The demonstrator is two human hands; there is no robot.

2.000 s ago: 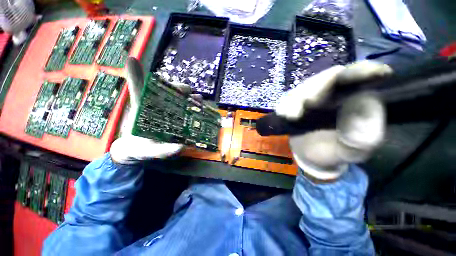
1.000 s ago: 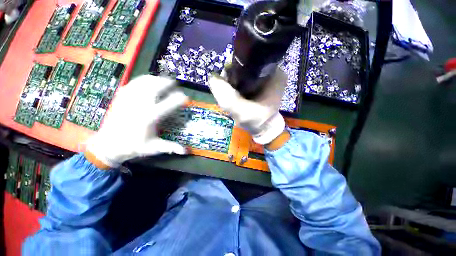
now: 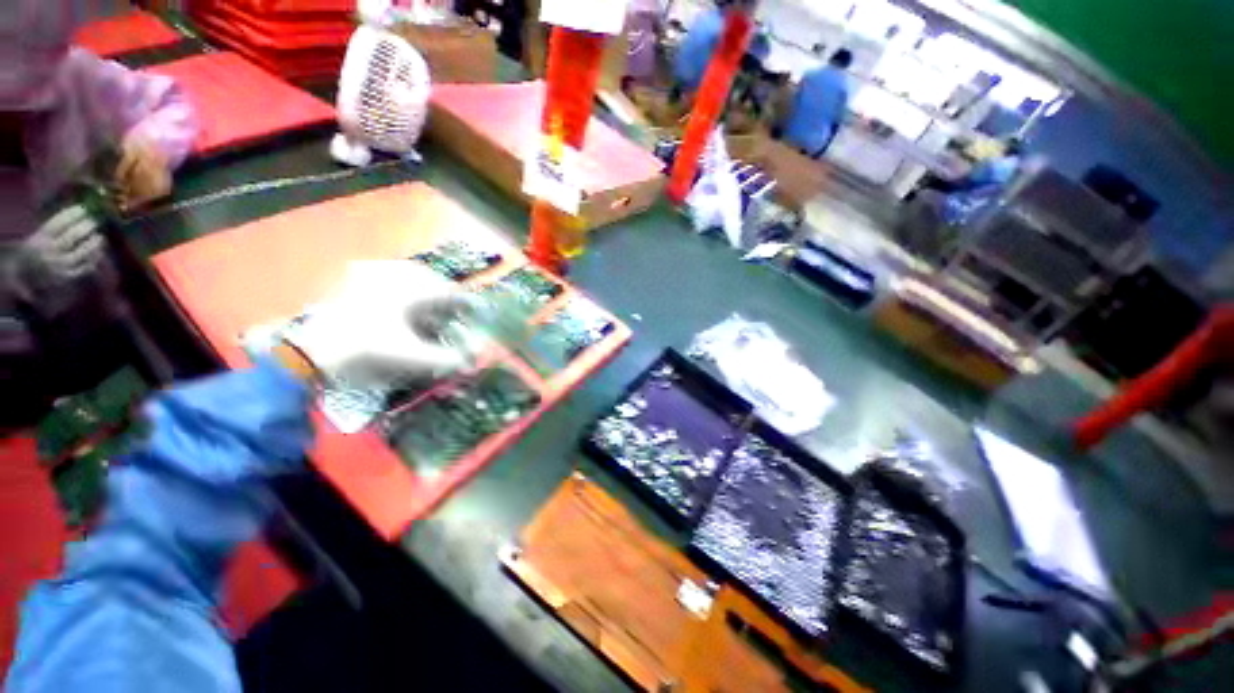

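Observation:
My left hand (image 3: 399, 325), white-gloved and blurred, is over the orange-red foam mat (image 3: 217, 271). Green circuit boards lie around and partly under it, one of them (image 3: 467, 417) near the mat's front right edge. The blur hides whether the fingers hold a board. My right hand is out of the picture. The orange fixture (image 3: 602, 555) lies in front of the parts trays, cut off by the bottom edge, with no green board on its visible part. The left tray (image 3: 673, 431), middle tray (image 3: 774, 521) and right tray (image 3: 900, 569) hold silver parts.
A person's gloved hand (image 3: 65, 247) and pink sleeve are at the far left. A white fan (image 3: 383, 92) and a red-wrapped post (image 3: 562, 136) stand behind the mat. Crumpled plastic (image 3: 765, 372) lies behind the trays. White papers (image 3: 1042, 508) lie at the right. More people are in the background.
The view has swung left and up. My left hand has moved from the fixture to the mat. The board has gone from the fixture. My right hand and the screwdriver have left the picture.

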